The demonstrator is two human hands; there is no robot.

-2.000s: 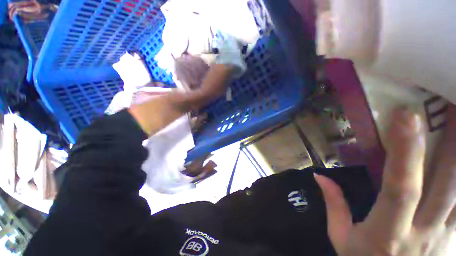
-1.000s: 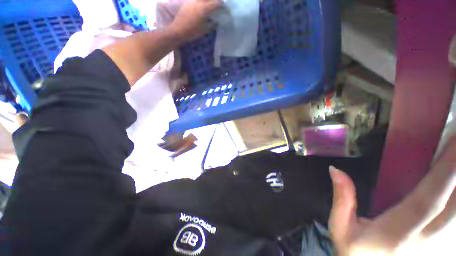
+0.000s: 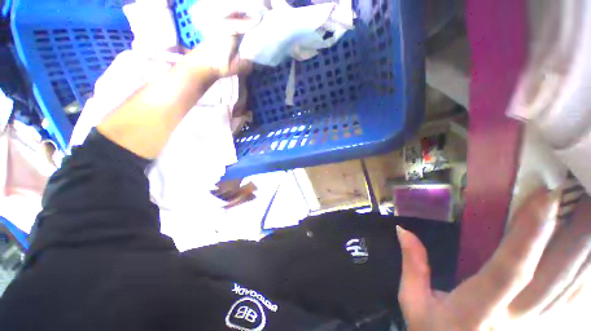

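My left hand reaches from a black sleeve over the blue crate at upper centre. Its fingers are at a crumpled pale bluish-white fabric piece and appear to grip it; glare blurs the fingertips. A narrow strip hangs below the piece. Pale pink fabric lies under my left wrist and hangs over the crate's near rim. My right hand is at the lower right, thumb apart, fingers stretched up over a blurred white surface. It holds nothing visible and is cut off by the edge.
A magenta strip runs down between crate and right hand. Below the crate are a thin dark leg, a brown board and a magenta-fronted box. More pale pieces lie at the left. My black jacket fills the lower middle.
My left hand has drawn back left from deeper in the crate, and the bluish-white piece has moved with it and bunched up. My right hand stays at the right, thumb still apart.
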